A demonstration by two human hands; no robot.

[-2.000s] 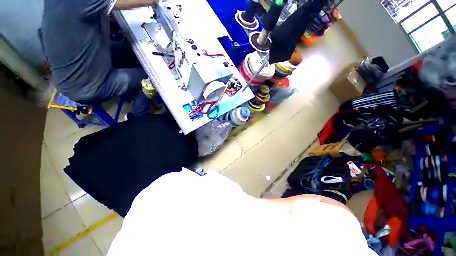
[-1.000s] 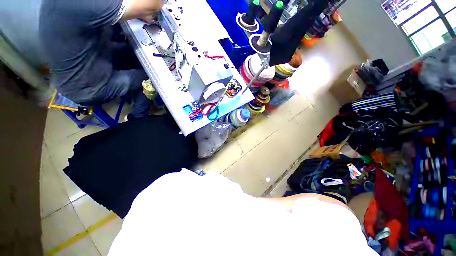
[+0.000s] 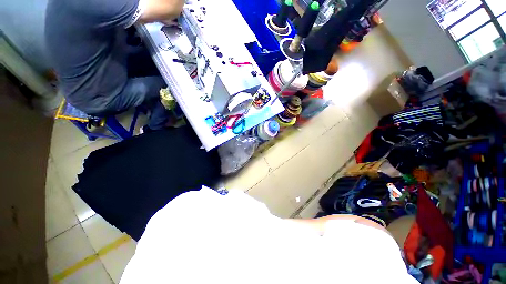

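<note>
Neither of my hands shows; my white shirt fills the bottom middle, with a strip of bare skin at its right edge. A large stack of black fabric pieces (image 3: 150,177) with uneven edges lies low beside the stool, partly hidden by my shirt. The white machine table (image 3: 202,125) stands beyond it and carries a sewing machine (image 3: 233,86) with a round handwheel. Scissors or snips (image 3: 236,121) with red and blue handles lie on a light blue mat at the table's near corner.
A seated person (image 3: 102,55) in a grey shirt has an arm over the table. A blue stool (image 3: 114,127), thread cones (image 3: 286,77) and a crumpled plastic bag (image 3: 237,155) are near the table. Heaped dark fabric (image 3: 413,136) and a blue rack (image 3: 480,252) stand right.
The seated person's arm has come further over the table than two seconds ago. The view has shifted very slightly. The black stack is unchanged.
</note>
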